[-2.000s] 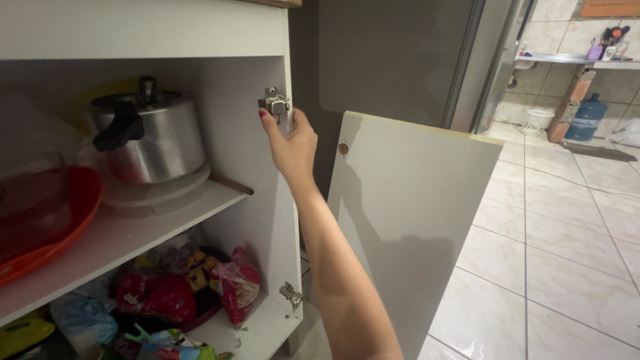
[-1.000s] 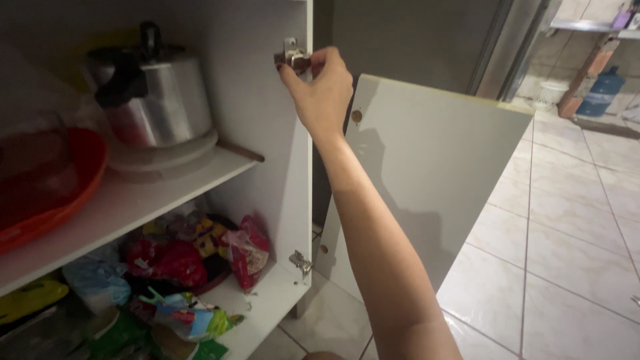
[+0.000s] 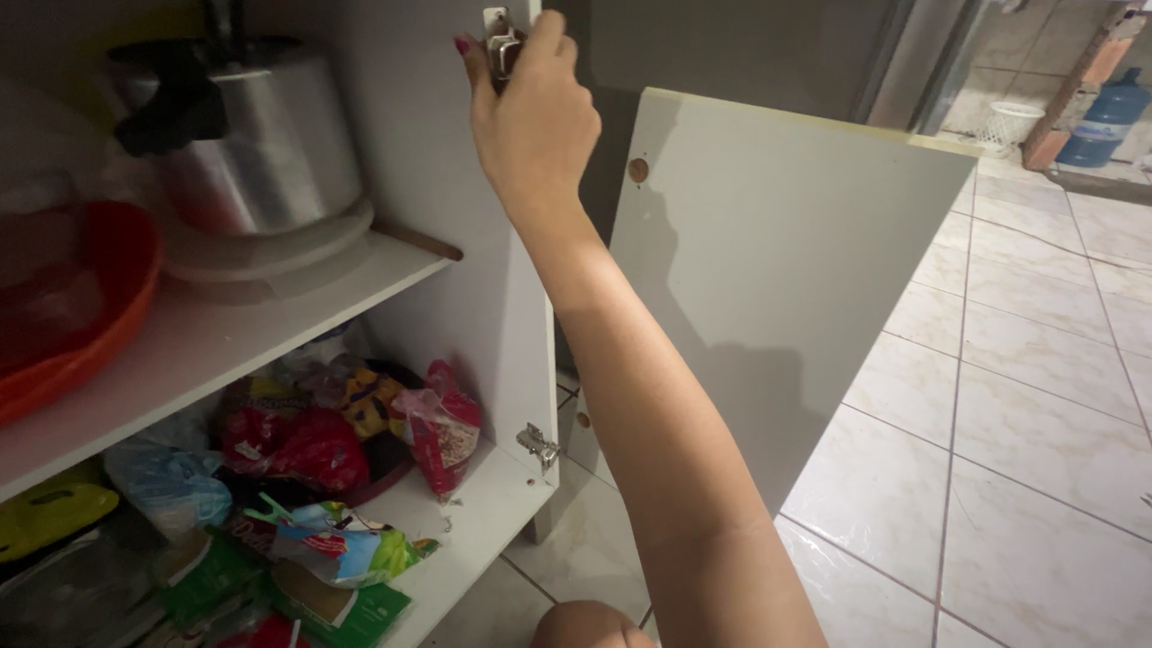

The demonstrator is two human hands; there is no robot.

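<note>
At the top of the open cabinet's side panel (image 3: 423, 117), my right hand (image 3: 535, 112) grips a metal cabinet hinge (image 3: 501, 49) between thumb and fingers; part of the hinge is hidden by them. A second metal hinge (image 3: 538, 445) is fixed lower on the same panel, with nothing touching it. The detached white door panel (image 3: 792, 243) stands tilted to the right of the cabinet, behind my forearm, with a round hinge hole (image 3: 638, 170) near its upper left corner. My left hand is out of view.
An aluminium pressure cooker (image 3: 270, 144) and a red plastic bowl (image 3: 99, 288) occupy the upper shelf (image 3: 225, 342). Below lie several food packets (image 3: 441, 427). My knee (image 3: 589, 625) shows at the bottom edge. A blue water jug (image 3: 1102, 121) stands far right on the tiled floor (image 3: 1035, 423).
My right hand stays at the upper hinge while its fingers shift around it. The view has moved closer and down, so the hinge sits nearer the top edge.
</note>
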